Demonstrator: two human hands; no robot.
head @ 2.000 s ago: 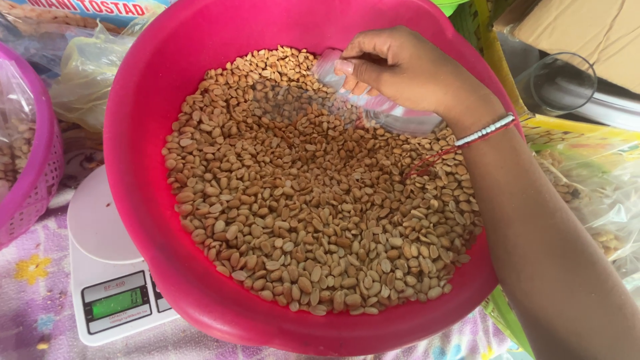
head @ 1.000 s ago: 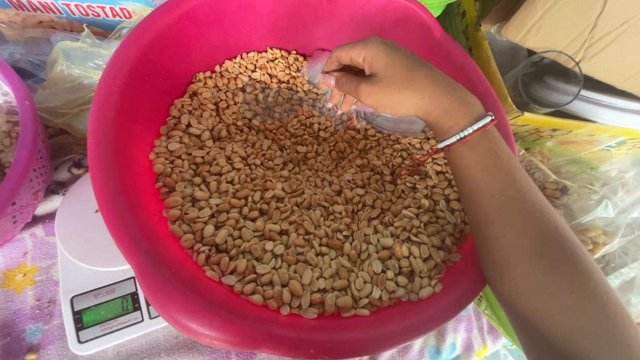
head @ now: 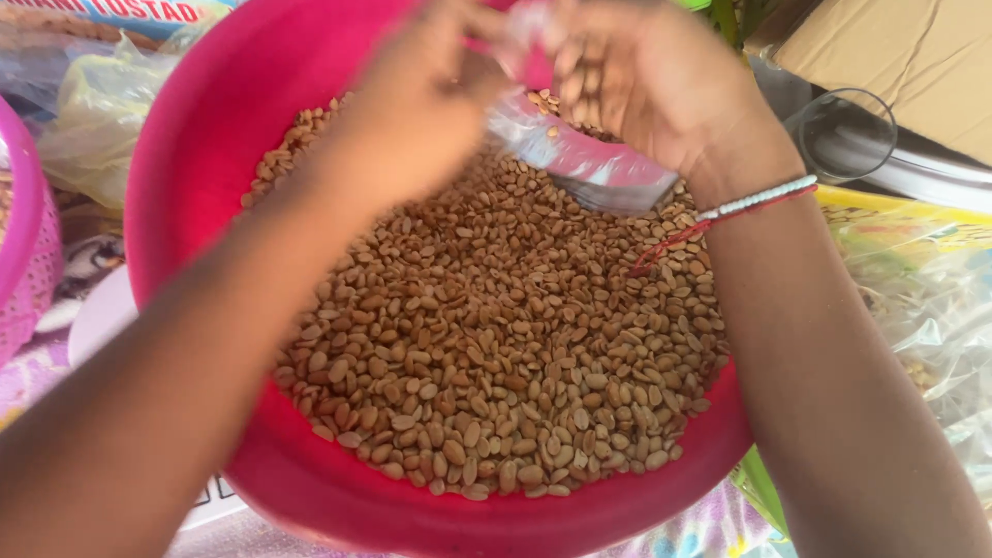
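Observation:
Peanuts [head: 496,341] fill much of a red plastic basin [head: 186,147]. My left hand [head: 434,101], blurred, is raised over the back of the basin, its fingertips close to my right hand's; whether it grips anything is unclear. A clear plastic bag [head: 597,167] hangs from my right hand [head: 635,77], which has its fingers curled at the bag's upper part. The bag's lower end rests against the peanuts. A beaded bracelet with red thread circles my right wrist.
Left of the basin stand a pink perforated basket [head: 31,240] and a white scale [head: 101,310], partly hidden by my left arm. Crumpled plastic [head: 108,116] lies behind. At right are a clear round container [head: 847,133], a cardboard box [head: 899,62] and plastic bags [head: 938,318].
My left hand has come into view from the left and reached close to my right hand over the basin. My right hand still has the plastic bag, now with its palm turned more toward the view.

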